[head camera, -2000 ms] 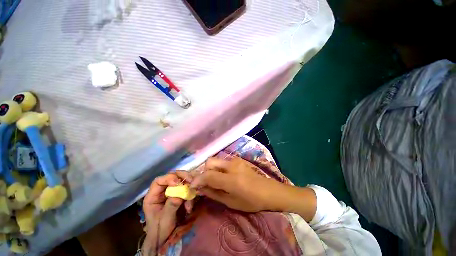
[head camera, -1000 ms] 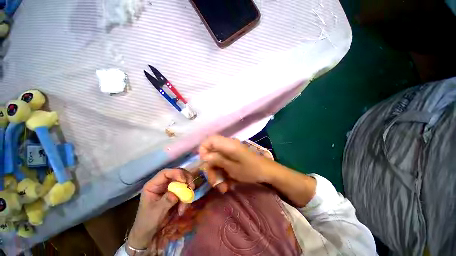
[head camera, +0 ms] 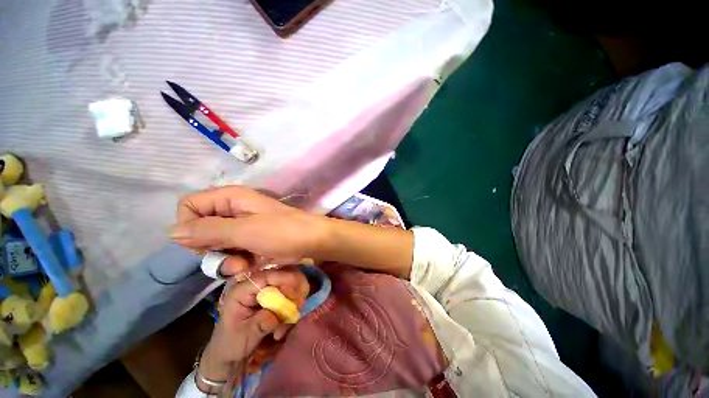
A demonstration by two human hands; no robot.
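My left hand (head camera: 241,322) is shut on the plush piece, whose yellow stuffed end (head camera: 277,304) shows between the fingers. A light-blue strap (head camera: 317,289) loops out to the right of it. My right hand (head camera: 245,221) is just above, thumb and fingers closed together and pointing left, with a white wrap (head camera: 212,265) around one finger. A fine sewing thread (head camera: 253,281) runs from the yellow end up to the right hand. No needle can be made out. Thread snips (head camera: 208,123) lie on the table, blades apart.
The striped table (head camera: 148,194) holds a white pad (head camera: 113,117), white fluff (head camera: 109,15), a phone (head camera: 286,14) at the top edge and plush pieces (head camera: 39,256) at the left. A grey fabric sack (head camera: 606,225) stands at the right on the green floor (head camera: 459,171).
My right hand has moved left and up across the left hand, its wrapped finger now showing. More of the blue strap shows as a loop. The table items have shifted left and up in view.
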